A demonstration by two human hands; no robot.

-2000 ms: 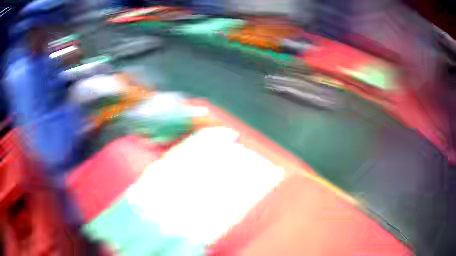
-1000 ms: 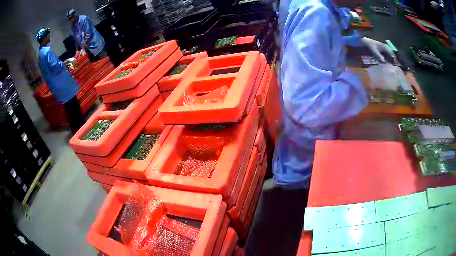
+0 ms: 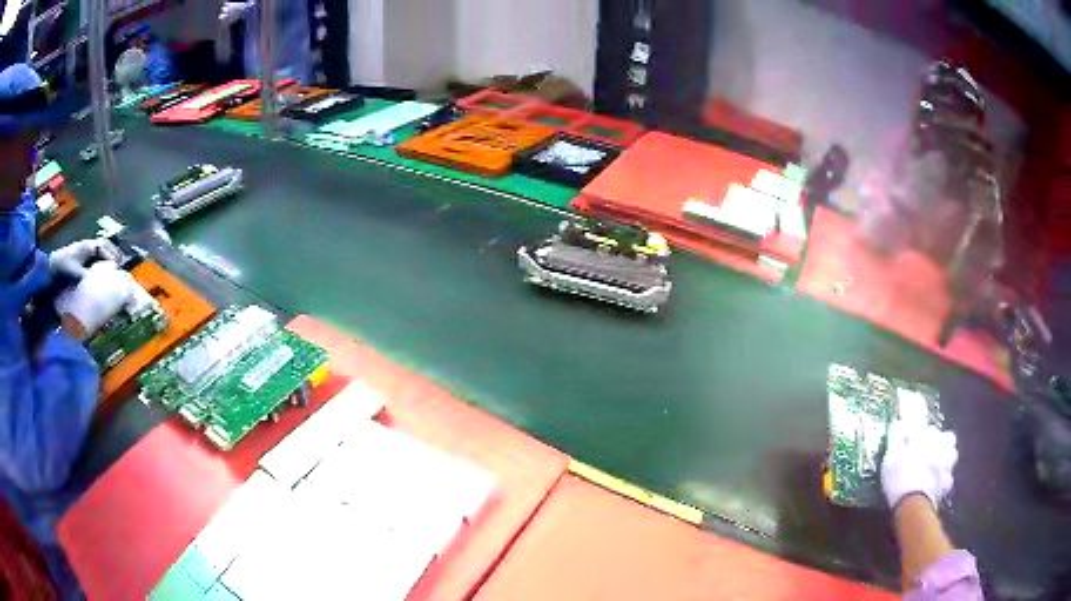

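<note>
My right hand, in a white glove, reaches in from the lower right and grips a green circuit board by its upper face, over the conveyor belt. The glove covers the board's right part and hides the fingertips. I cannot tell whether the board touches the belt. My left hand is out of the picture. Another green circuit board with silver-white heatsinks lies at the left. Pale flat plates, white with glare, lie edge to edge on the red mat.
The dark-green conveyor belt carries a board assembly with a ribbed heatsink mid-belt and another farther left. A gowned worker with gloved hands is at the left. Red mats, pale strips and orange fixtures line the far side.
The view has swung right, from the stacked foam trays to the belt. My right hand now shows, gripping a board; no hand of mine was visible before.
</note>
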